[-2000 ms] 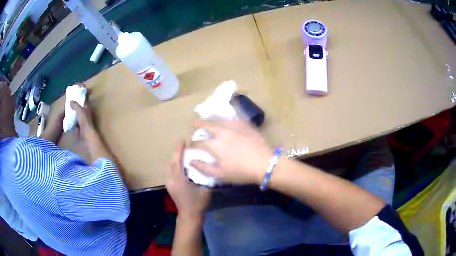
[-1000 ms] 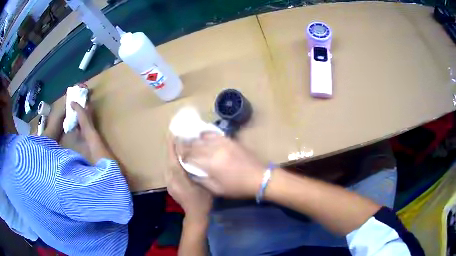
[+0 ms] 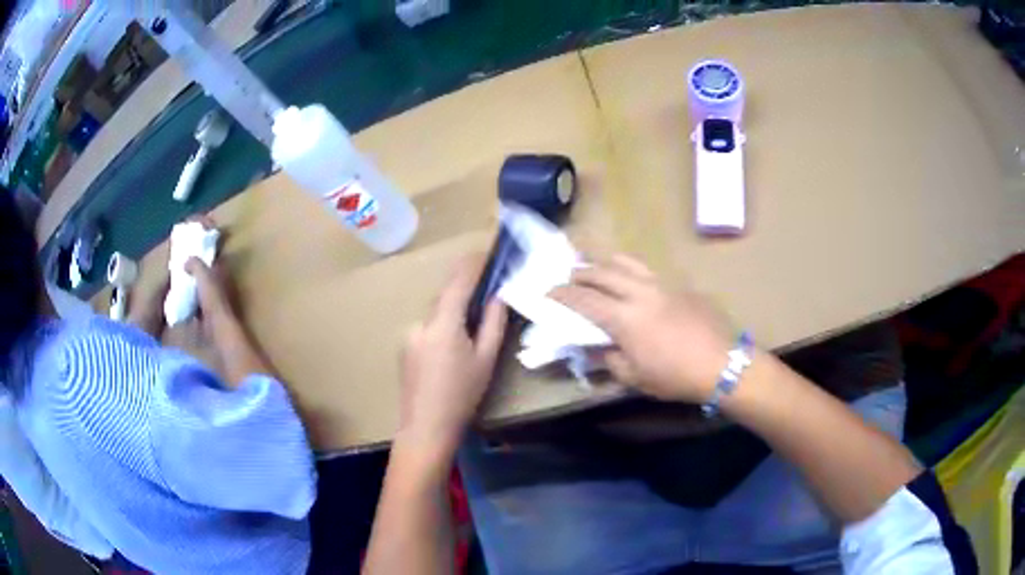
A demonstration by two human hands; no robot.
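Observation:
My left hand point(image 3: 444, 365) grips the dark handle of a black handheld mini fan point(image 3: 536, 183). The fan head points away from me, turned side-on above the cardboard. My right hand point(image 3: 652, 326), with a bracelet at the wrist, holds a crumpled white wiping cloth point(image 3: 545, 275). The cloth lies against the fan's handle just below the head and covers part of it. A purple handheld mini fan point(image 3: 719, 185) lies on the cardboard-covered table point(image 3: 854, 146) to the right, head away from me.
A solvent squeeze bottle point(image 3: 348, 185) stands at left of centre. At far left a person in a striped blue sleeve point(image 3: 191, 427) holds a white cloth point(image 3: 191, 270). A white fan point(image 3: 200, 157) lies on the green belt point(image 3: 371, 73). A yellow crate point(image 3: 978, 449) is at lower right.
The black fan has turned so its head shows from the side, and its handle is now exposed. My right hand with the cloth has moved right, apart from my left hand.

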